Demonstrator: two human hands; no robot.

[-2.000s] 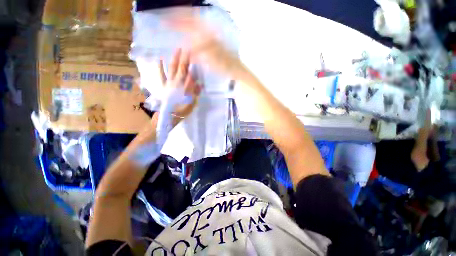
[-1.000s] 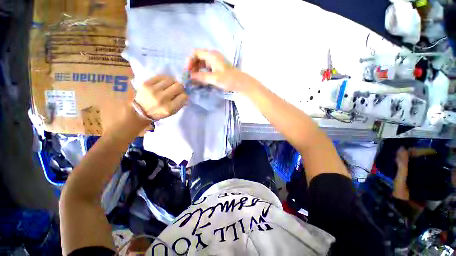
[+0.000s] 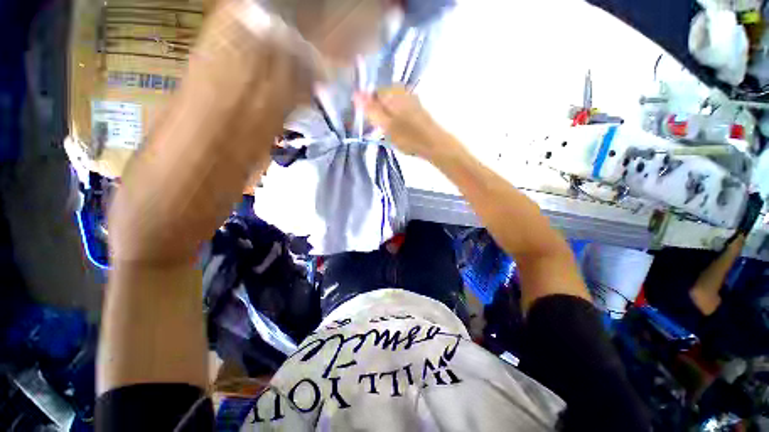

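Observation:
A pale grey-white fabric bundle [image 3: 337,202] is gathered tightly at its middle by a narrow band. Its lower part fans out and hangs over the table's front edge. My right hand [image 3: 400,118] is at the right of the bundle, just above the gather, with its fingers closed on the pale cloth. My left hand [image 3: 337,29] is raised over the bundle's upper part at the top edge. It is blurred and partly cut off, and its grip cannot be told. My left forearm crosses in front of the cardboard box.
A white sewing machine [image 3: 645,164] with a blue stripe lies right on the white table [image 3: 497,93]. Red-handled scissors [image 3: 586,114] are behind it. The cardboard box [image 3: 118,93] is at left. Another person's arm [image 3: 712,278] shows far right. Blue crates and dark cloth are below.
The bundle, spread flatter before, is now drawn in narrowly at its middle. My left hand has lifted up and forward to the top edge. My right hand has shifted slightly right.

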